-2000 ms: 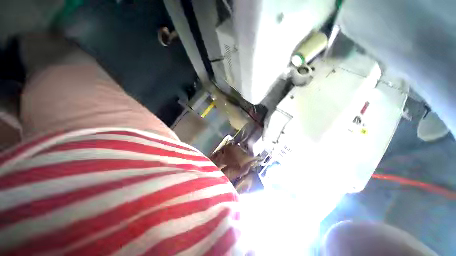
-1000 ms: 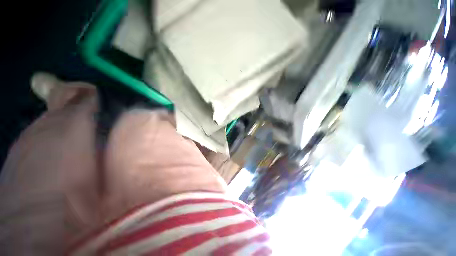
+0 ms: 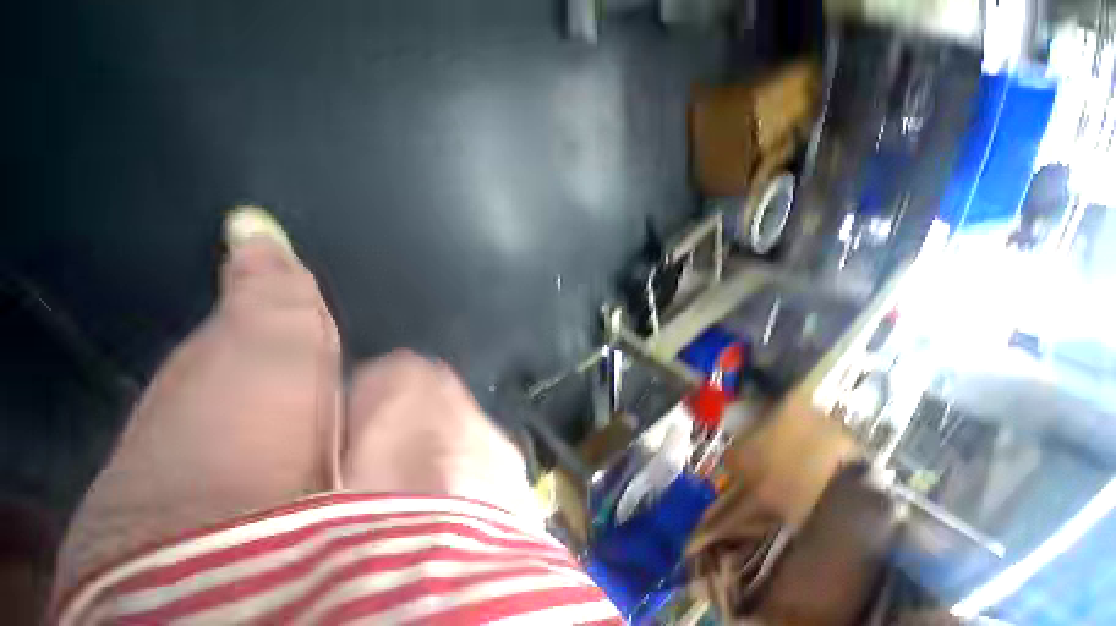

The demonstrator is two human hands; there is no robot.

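Note:
Neither of my hands is in view. My striped red and white top (image 3: 355, 563) fills the bottom of the head view, with my legs in pink trousers (image 3: 257, 379) beyond it and one light shoe (image 3: 255, 225) on the floor. Nearest to me on the right is a blurred heap of brown pieces (image 3: 832, 550) beside a tan piece (image 3: 789, 465). What they rest on is hard to tell.
The dark grey floor (image 3: 428, 135) spreads ahead and left. A brown box (image 3: 725, 137) stands at the upper middle. Metal frame legs (image 3: 612, 355), a small red thing (image 3: 710, 401) and blue material (image 3: 655, 538) lie right of my legs. The far right is bright and blurred.
The view has swung away from the white machine, then from the green basket with its grey-beige pieces. Both are out of view; open floor, legs and the brown heap show instead.

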